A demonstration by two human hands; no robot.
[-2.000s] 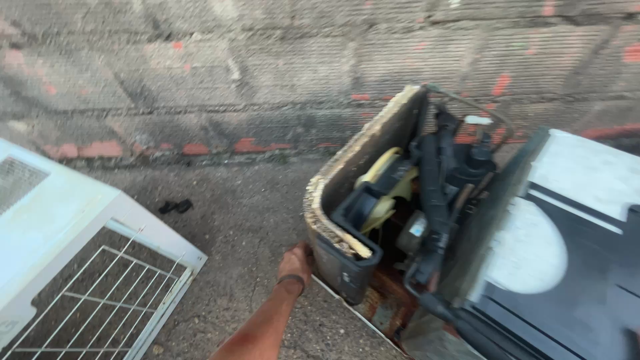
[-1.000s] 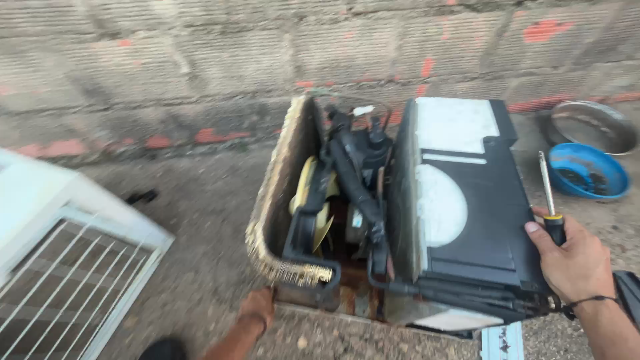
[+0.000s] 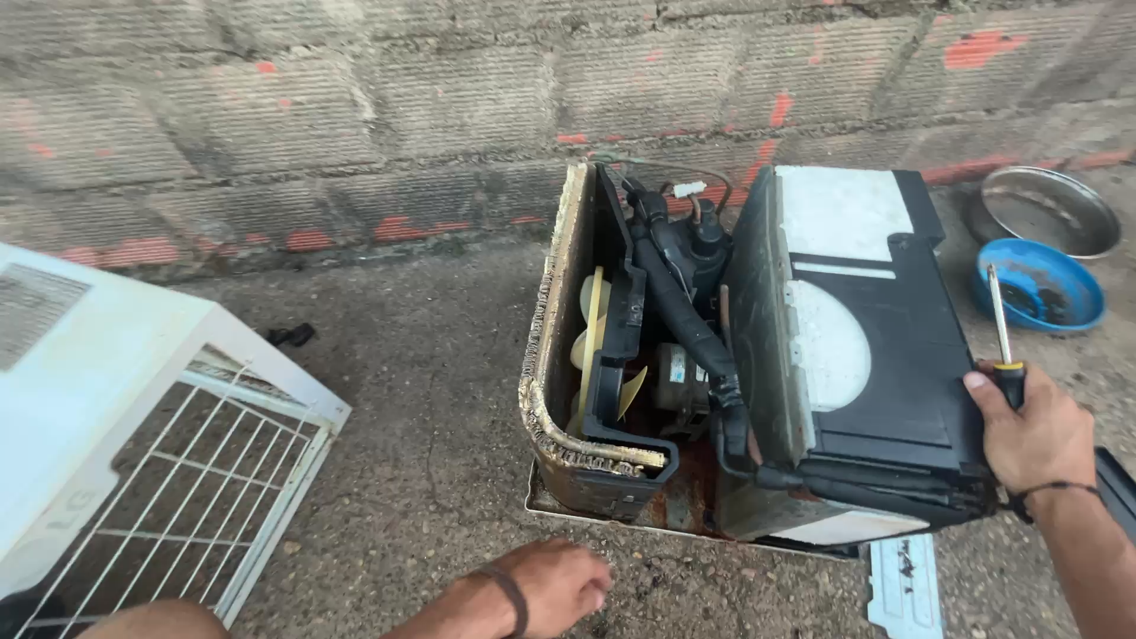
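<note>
An opened window air conditioner [image 3: 852, 337] stands on rough concrete, its condenser coil [image 3: 541, 355] at the left, with a yellow fan blade [image 3: 590, 346], a fan motor [image 3: 682, 377], a compressor [image 3: 701, 253] and black insulated pipes [image 3: 688, 328] inside. My right hand [image 3: 1038, 435] is closed on the handle of a screwdriver [image 3: 1001, 319], its shaft pointing up, beside the unit's black right side. My left hand [image 3: 550, 586] is just in front of the rusty base pan [image 3: 683, 501], fingers loosely curled, with nothing seen in it; its palm is hidden.
The white metal casing [image 3: 133, 355] with a wire grille lies at the left. A blue bowl [image 3: 1078, 293] and a metal pan [image 3: 1052, 209] are at the right. A light blue plastic piece [image 3: 905, 586] lies in front. Behind runs a block wall [image 3: 444, 115].
My left hand has come away from the unit's lower left corner, where it was in both earlier frames. The right hand, unseen two seconds ago, holds the screwdriver as one second ago. The view has shifted right.
</note>
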